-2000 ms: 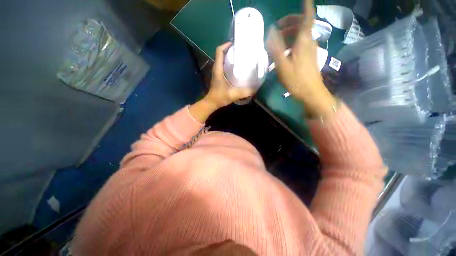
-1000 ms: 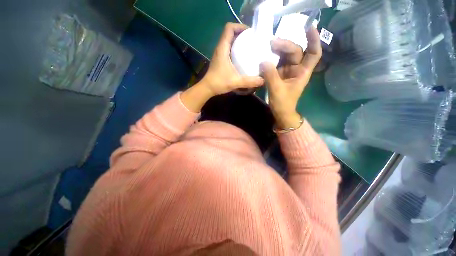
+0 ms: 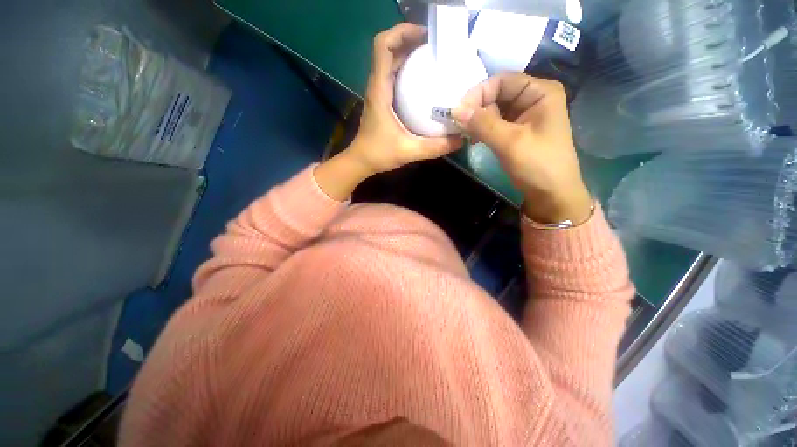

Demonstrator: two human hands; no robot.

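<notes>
A white security camera (image 3: 428,83) with a round ball head shows at the top centre, its body overexposed towards the frame's top edge. My left hand (image 3: 382,109) grips the ball head from the left, with the thumb below it. A small sticker with dark print (image 3: 442,113) lies at the lower face of the ball. My right hand (image 3: 524,122) has its thumb and index fingertip at the sticker's right end, pinching or pressing it; which one I cannot tell. The other fingers are curled.
Clear air-column bags (image 3: 682,87) are piled at the right. A white square-code label (image 3: 566,35) shows at the upper right. The green bench mat (image 3: 323,44) has a metal edge. A plastic-wrapped bundle (image 3: 144,105) is at the left. A white scrap (image 3: 132,350) lies lower left.
The camera was upright in my left hand, then its ball head came to face me. My right hand came from the right to the ball, where a printed sticker now shows.
</notes>
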